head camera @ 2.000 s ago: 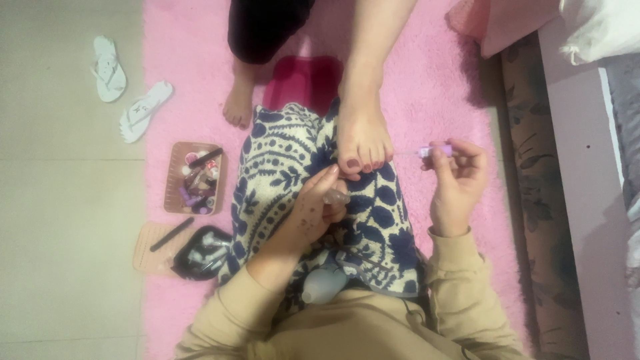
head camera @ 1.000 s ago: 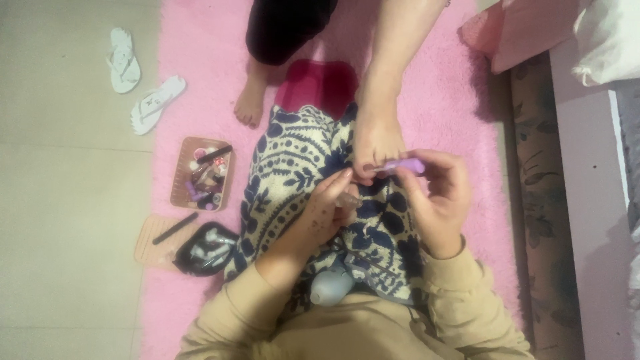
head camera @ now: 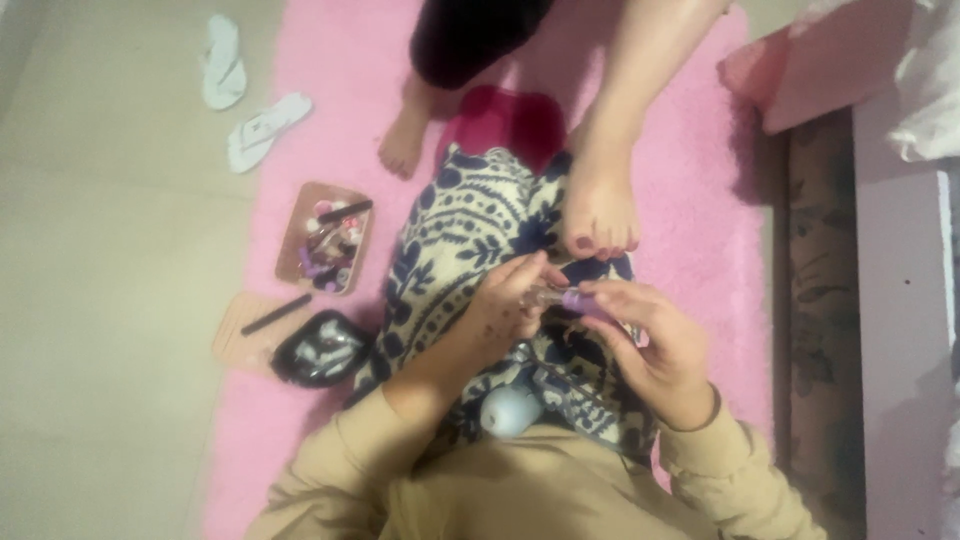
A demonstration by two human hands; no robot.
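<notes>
My left hand [head camera: 510,304] holds a small clear nail polish bottle [head camera: 546,295] over my lap. The fingers of my right hand [head camera: 649,337] grip a purple cap [head camera: 581,301], which meets the bottle's neck; its brush is hidden. Just above my hands, another person's foot [head camera: 602,206] with reddish painted toenails rests on a blue-and-cream patterned cloth [head camera: 480,214]. A pale blue rounded container [head camera: 511,410] lies on the cloth near my waist.
On the pink rug [head camera: 682,187] to the left are a basket of nail supplies [head camera: 283,259], a peach lid [head camera: 234,330] with a dark stick, and a black bag [head camera: 285,364]. White flip-flops [head camera: 223,67] lie beyond. The person's other foot [head camera: 403,146] is on the rug.
My right hand has moved from the toes down to the bottle, bringing the purple cap with it. My left hand still has the bottle. The foot remains on the cloth.
</notes>
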